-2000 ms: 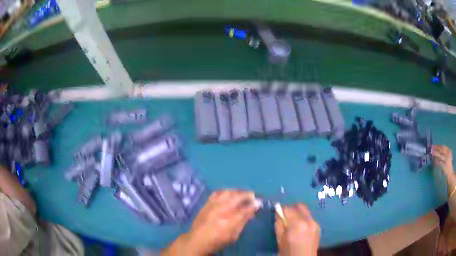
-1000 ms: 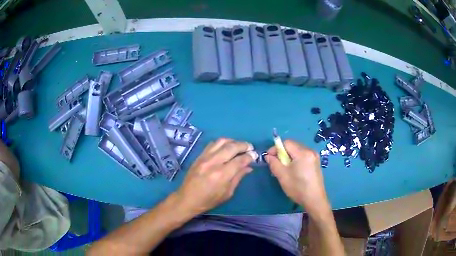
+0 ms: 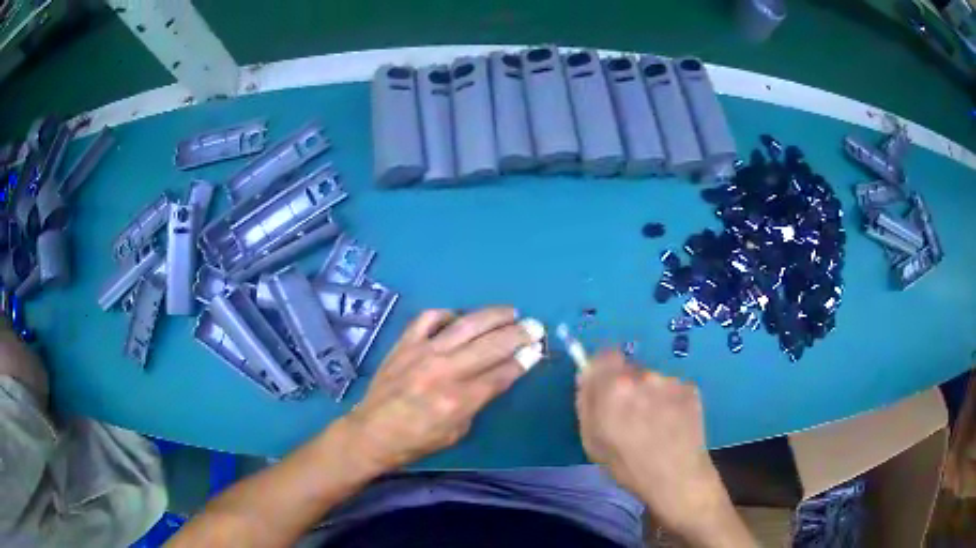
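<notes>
My left hand [image 3: 439, 375] is at the front centre of the bench, with white covers on its fingertips. The fingertips are pinched together on a tiny dark piece [image 3: 546, 346], mostly hidden by them. My right hand [image 3: 642, 412] is just to the right, closed around a slim pale tool [image 3: 573, 347]. The tool's blurred tip points up and left, close to the left fingertips. A large pile of small black inserts [image 3: 776, 241] lies to the right. One stray insert [image 3: 653, 229] lies left of the pile.
Fitted grey housings [image 3: 557, 118] stand in a row at the far edge. Loose grey shells [image 3: 268, 278] are heaped at left. Small grey housings [image 3: 894, 219] lie far right. A cardboard box [image 3: 872, 450] is below the front edge at right. A neighbour's clothed leg [image 3: 75, 460] is at left.
The view has shifted. My right hand has turned, and the tool tip has moved down towards the left fingertips. The black piece at the right fingertips no longer shows.
</notes>
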